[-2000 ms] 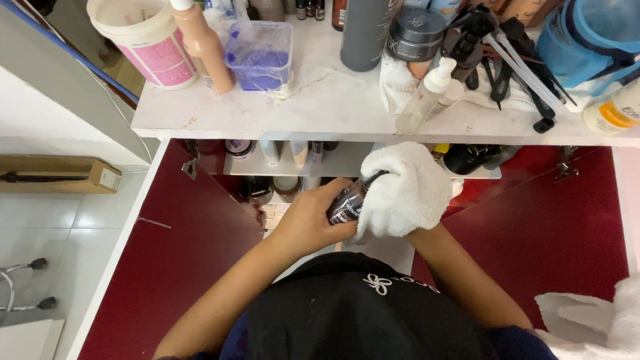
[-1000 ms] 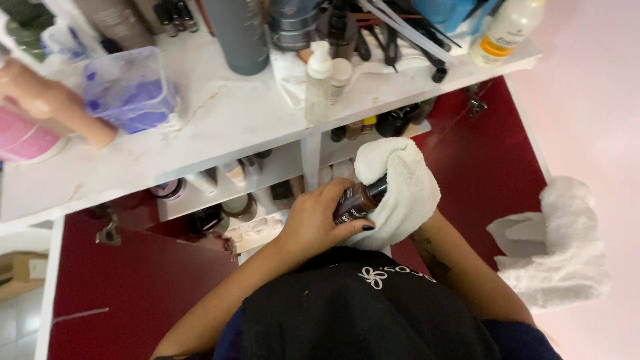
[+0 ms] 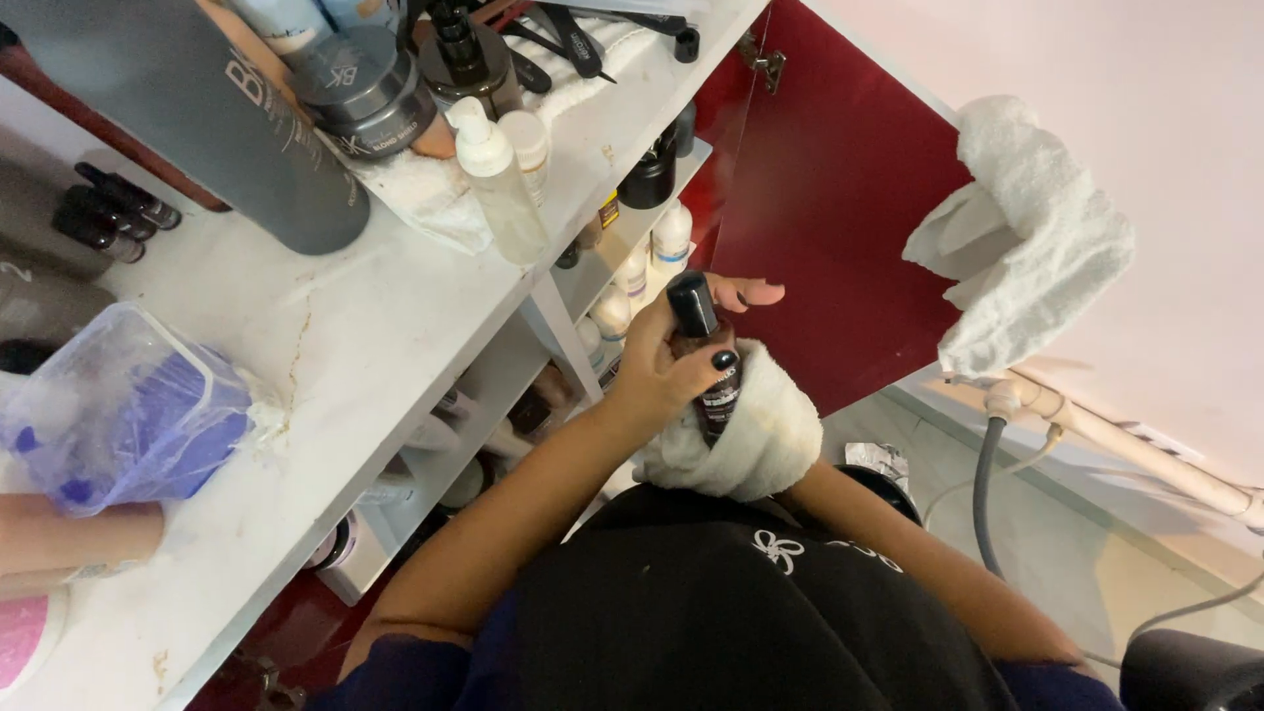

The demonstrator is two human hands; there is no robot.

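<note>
A dark bottle with a black cap stands tilted in front of my body, its lower part against a white towel. My left hand is closed around the bottle's upper part, the thumb with dark nail polish across its front and some fingers extended beyond the cap. The towel is wrapped over my right hand and hides its fingers, so its grip is not visible. Behind the bottle, white bottles stand on a shelf inside the cabinet.
The white countertop holds a large grey bottle, a pump bottle, jars and a plastic tub with purple contents. A red cabinet door is open at the right, with a white cloth over its edge. A grey hose hangs by the wall.
The view has turned to the right. My left hand has shifted up around the bottle near its cap, with fingers now extended past it. The towel stays around my right hand.
</note>
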